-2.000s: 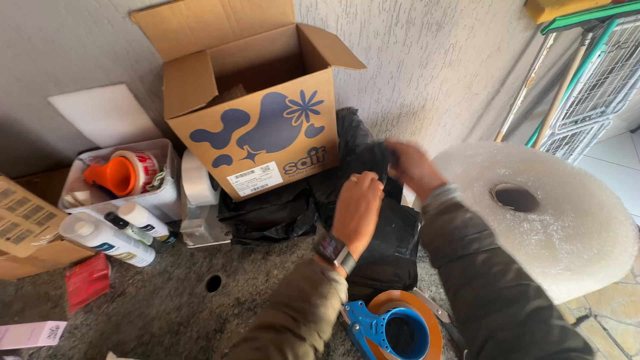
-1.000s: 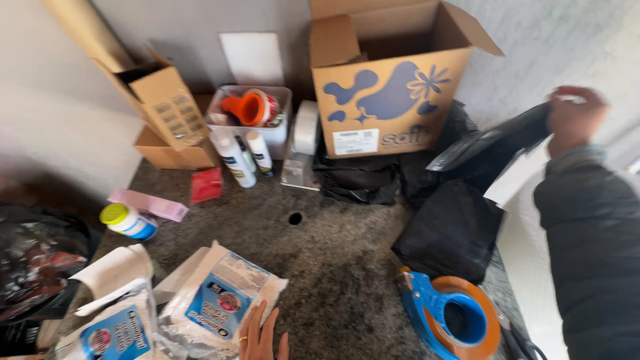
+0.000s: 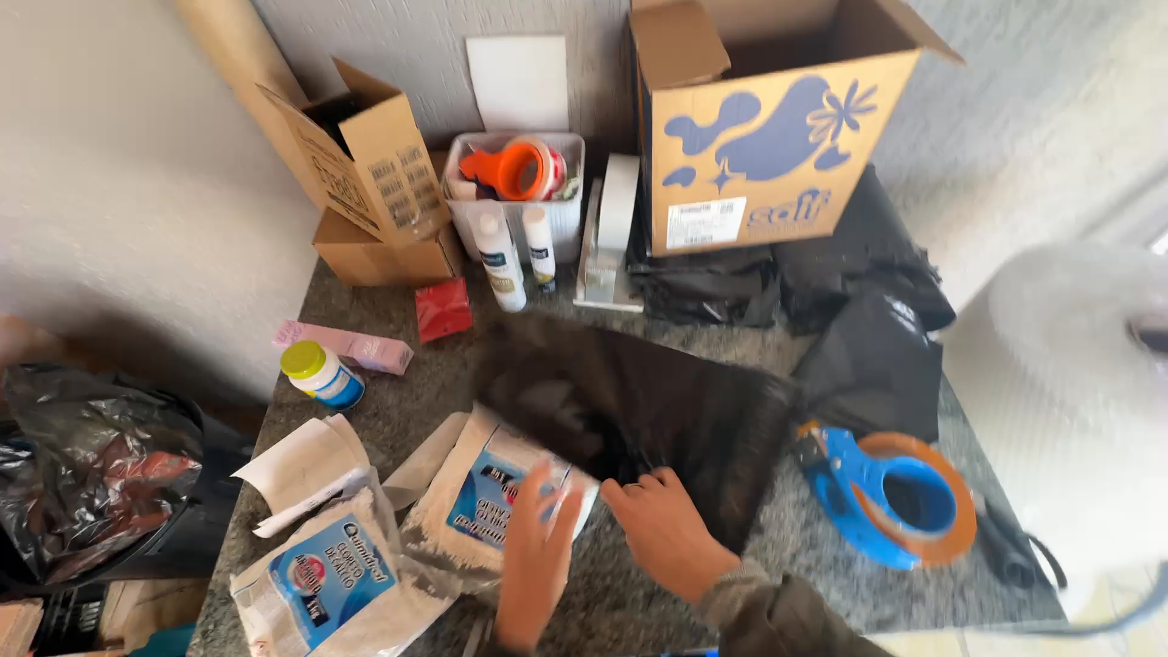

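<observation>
A black plastic bag (image 3: 693, 392) lies spread and slightly blurred over the middle of the granite counter, its left end lifted. My right hand (image 3: 662, 525) grips its near edge. My left hand (image 3: 538, 547) is blurred, fingers extended, over the right-hand white packet of calcium chloride (image 3: 484, 497); whether it touches the packet I cannot tell. A second calcium chloride packet (image 3: 333, 584) lies to the left, with folded white paper (image 3: 306, 461) behind it. To the right of the bag stands a blue tape dispenser (image 3: 849, 497) with a roll of brown tape (image 3: 954, 511).
Behind are an open cardboard box (image 3: 776, 155) on black bags, a plastic bin (image 3: 516, 214) holding an orange dispenser, two white bottles and small cartons (image 3: 388, 260). A yellow-lidded jar (image 3: 324, 374) stands left. Bubble wrap (image 3: 1068, 392) is at right, a lined trash bin (image 3: 100, 474) at left.
My right hand has brought a black bag from the right side to the middle of the counter. My left hand has moved up and right, over the packet. The view has shifted left.
</observation>
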